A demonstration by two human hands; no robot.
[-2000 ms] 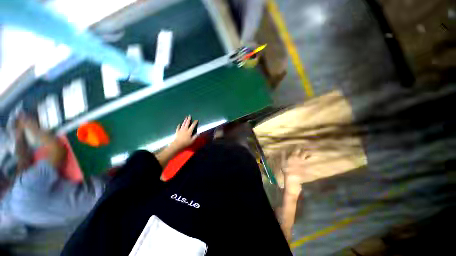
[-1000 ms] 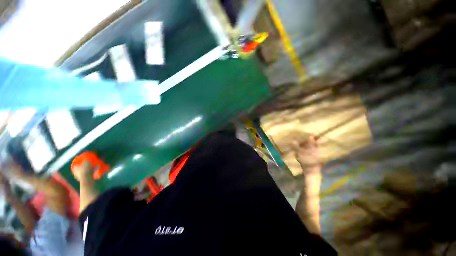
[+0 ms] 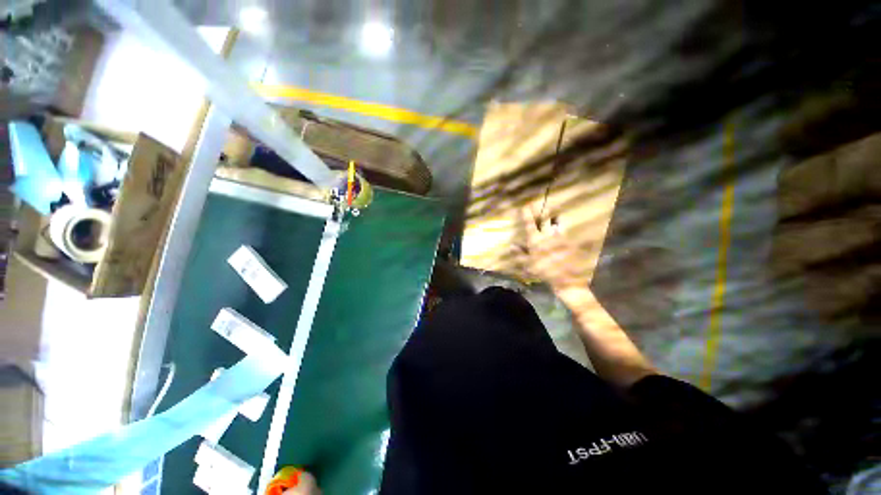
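The orange tape dispenser (image 3: 282,478) is at the bottom edge, on the green table (image 3: 357,329). My left hand (image 3: 303,485) is on it, mostly cut off by the picture's edge. The brown carton (image 3: 591,184) stands past the table's end, with its top flaps folded shut and a dark seam line between them. My right hand (image 3: 551,256) lies on the carton's near part with its fingers apart. It is blurred and grips nothing.
White unit boxes (image 3: 256,274) lie on the green surface beyond the pale rail (image 3: 301,353). A light blue strip (image 3: 145,425) crosses lower left. Scissors (image 3: 350,189) are at the table corner. An open box (image 3: 145,213) holds a roll and blue pieces.
The view has turned towards the carton side. My left hand went from the table to the orange dispenser and stays on it, now near the bottom edge. My right hand stays on the carton.
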